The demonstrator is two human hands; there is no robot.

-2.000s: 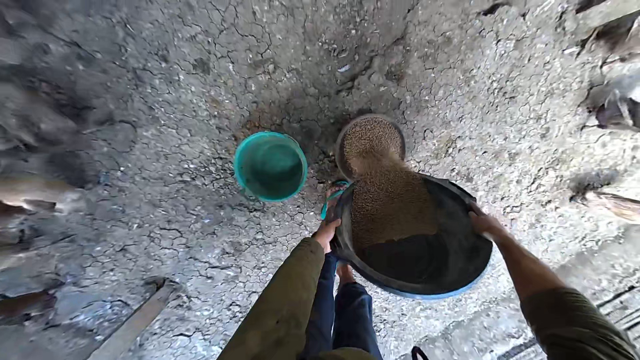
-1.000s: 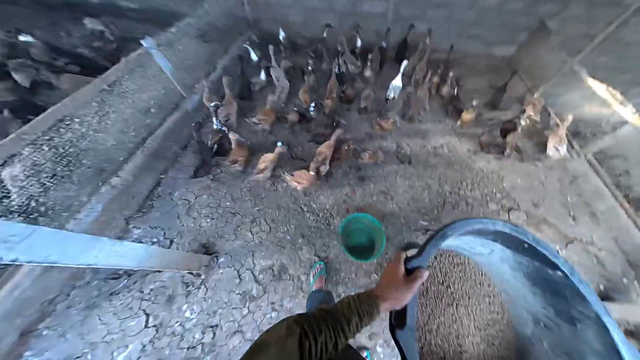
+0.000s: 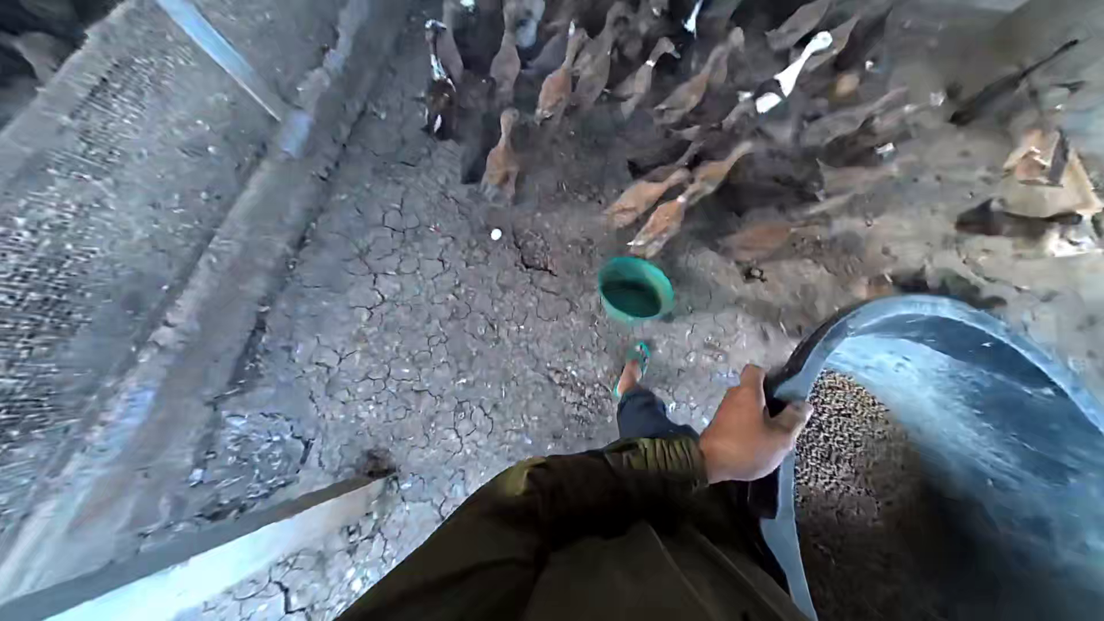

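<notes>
My left hand, below a dark olive sleeve, grips the rim handle of a large black tub at the lower right. Brown feed pellets lie inside the tub along its near left side. My right hand is out of view. A green plastic basin with dark contents stands on the cracked ground, up and left of the tub. My foot in a green sandal is just below that basin.
Many brown ducks crowd the ground beyond the basin, one with a white neck. A low ledge runs along the left. A pale beam slants across the lower left, and a small white object lies on the ground.
Two seconds ago both hands tipped the tub and pellets poured into a round bowl; that pouring is no longer seen. The right hand and bowl have left the view, which has shifted greatly.
</notes>
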